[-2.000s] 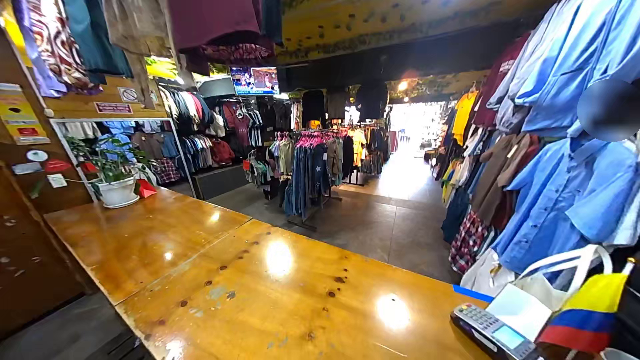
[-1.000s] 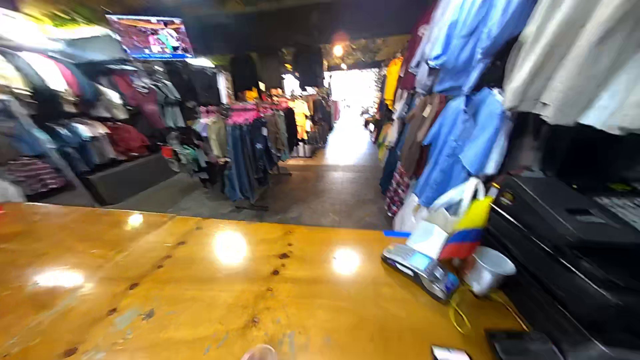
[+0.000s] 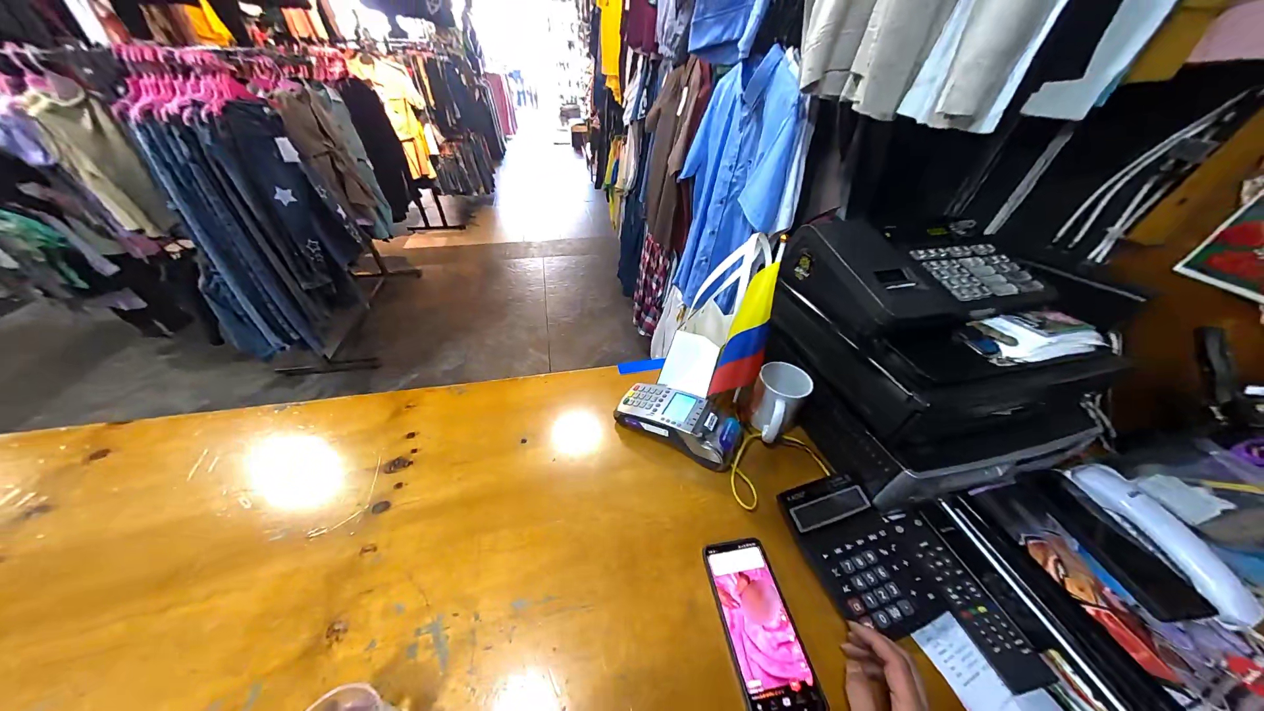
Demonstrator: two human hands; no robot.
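Observation:
At the bottom edge, my right hand lies between a lit smartphone and a black desk calculator. Its fingertips are at the calculator's lower edge, and no held object shows. Only a rounded bit of my left hand shows at the bottom edge; its fingers and anything in them are hidden. The phone lies face up on the wooden counter, showing a mostly pink picture. A black remote control lies right of the calculator, partly over a printed paper slip.
A card terminal, a grey mug and a yellow, blue and red flag stand by a yellow cord. The black cash register is at right, above a white telephone handset. Clothes racks stand beyond the counter.
The view has swung right and down. My right hand, the calculator and the whole phone now show; one second ago only a phone's corner showed at the bottom.

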